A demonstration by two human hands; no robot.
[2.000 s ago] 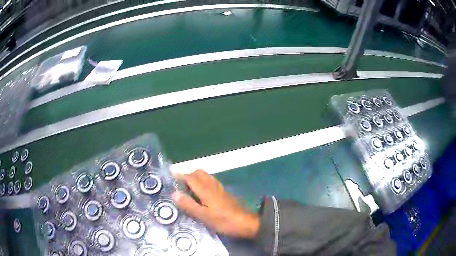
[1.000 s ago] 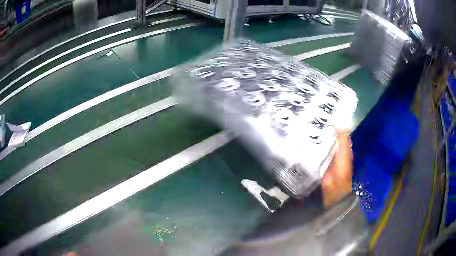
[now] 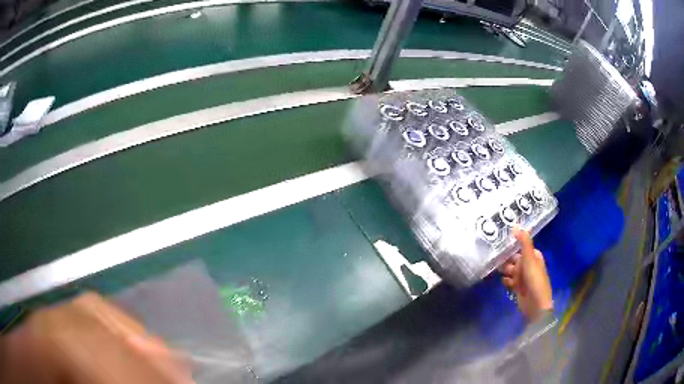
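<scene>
A clear blister tray (image 3: 480, 169) filled with rows of ringed round components lies at the right, across the metal rail and the green surface. Its near and left sides look thick and layered, like stacked trays. My right hand (image 3: 529, 277) is at its near right edge, one finger over the top and the other fingers curled at the rim. My left hand (image 3: 90, 345) is large and blurred at the lower left, cut off by the frame; its fingers are unclear. A grey sheet (image 3: 187, 311) lies beside it.
A metal post (image 3: 390, 49) stands beyond the filled tray. A tall stack of clear trays (image 3: 596, 97) is at the far right. A torn white patch (image 3: 405, 270) is on the near surface. White paper (image 3: 34, 114) is at the far left. A blue area (image 3: 577, 225) lies right of the tray.
The large filled tray at the near left is gone from there, and the grey sheet shows. The tray tilted in my right hand a second ago now lies flatter. My left hand has come into view.
</scene>
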